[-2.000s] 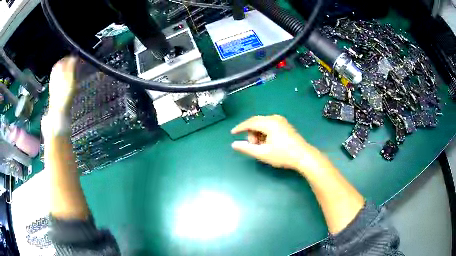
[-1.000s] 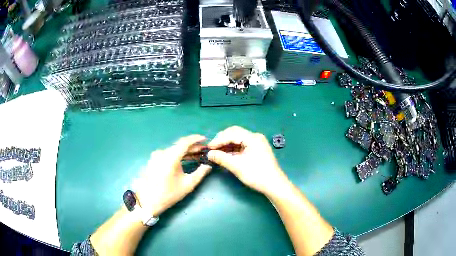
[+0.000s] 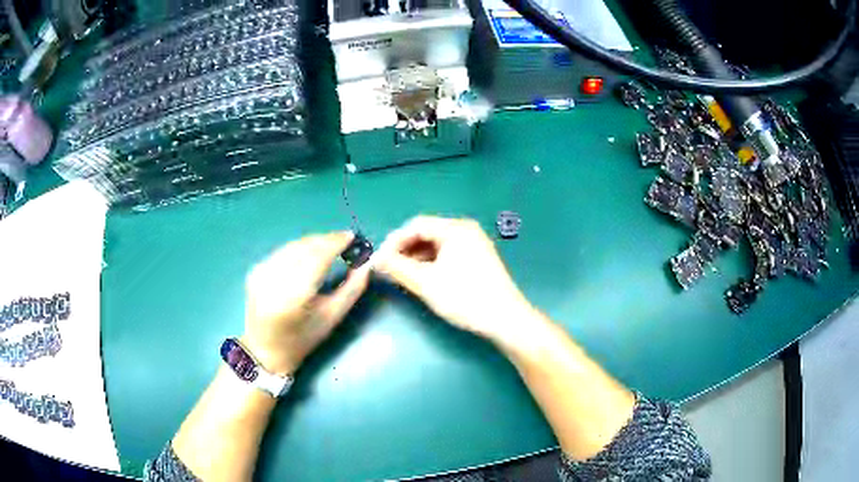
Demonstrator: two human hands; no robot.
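Note:
My left hand [image 3: 297, 297] holds a small dark square piece, a lens holder [image 3: 357, 250], between thumb and fingers. A thin lead wire [image 3: 347, 198] with a tiny white end runs from it toward the screw feeder. My right hand [image 3: 452, 273] is close beside the holder with its thumb and fingertips together near the holder's right edge. Whether they grip anything is too small to tell. A second small grey-black square piece [image 3: 509, 224] with a round centre lies on the green mat to the right of my right hand.
Stacked clear blister trays [image 3: 188, 113] stand rear left, the screw feeder [image 3: 405, 94] rear centre, a grey power supply [image 3: 532, 71] beside it. Dark boards [image 3: 725, 198] are heaped right under a corded tool [image 3: 753, 127]. Board strips [image 3: 33, 346] lie on a white sheet [image 3: 56, 254]. A black cable loops overhead.
My left hand has come back from the trays and meets my right hand at centre. The holder and its wire now show. The loose square piece, first seen one second ago, sits higher in view.

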